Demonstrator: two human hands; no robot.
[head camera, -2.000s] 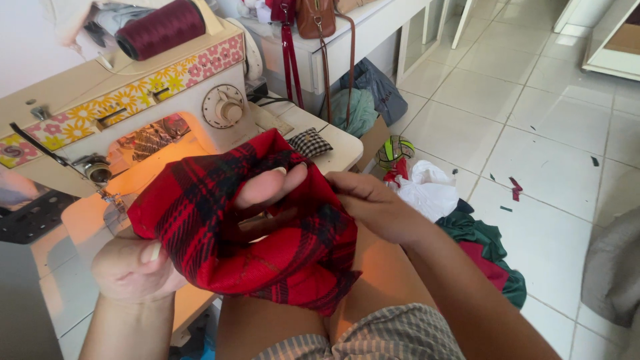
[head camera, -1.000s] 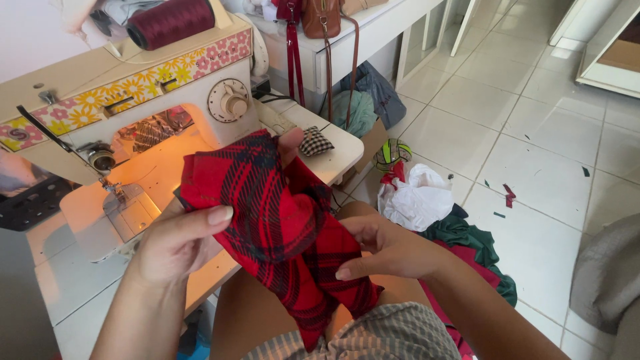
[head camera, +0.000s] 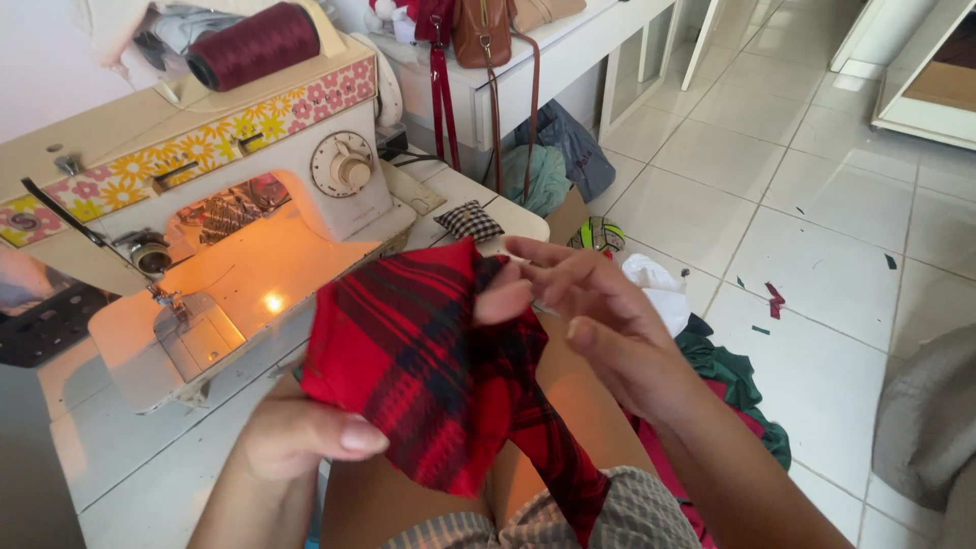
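Note:
A piece of red and black plaid fabric (head camera: 404, 358) is held up over my lap, one end hanging down to the right toward the striped shorts. My left hand (head camera: 305, 435) grips its lower left side, thumb on the front and the other fingers hidden behind the cloth. Fingertips of the left hand seem to poke out at the cloth's upper right edge. My right hand (head camera: 618, 328) is beside that edge with its fingers spread, nothing between them. Behind the cloth stands a sewing machine (head camera: 347, 179) with a flowered strip and a lit work area.
A maroon thread cone (head camera: 255, 46) lies atop the machine. A checked pincushion (head camera: 469, 221) rests at the table's right end. Brown (head camera: 483, 34) and red bags hang over a white desk (head camera: 564, 72). Green cloth (head camera: 720, 366), a white bag (head camera: 656, 290) and fabric scraps (head camera: 775, 301) lie on the tiled floor.
The plaid fabric was bunched open like a ring, then folded flatter; now it is spread over my left hand. My right hand has let go of the cloth and moved up with its fingers apart.

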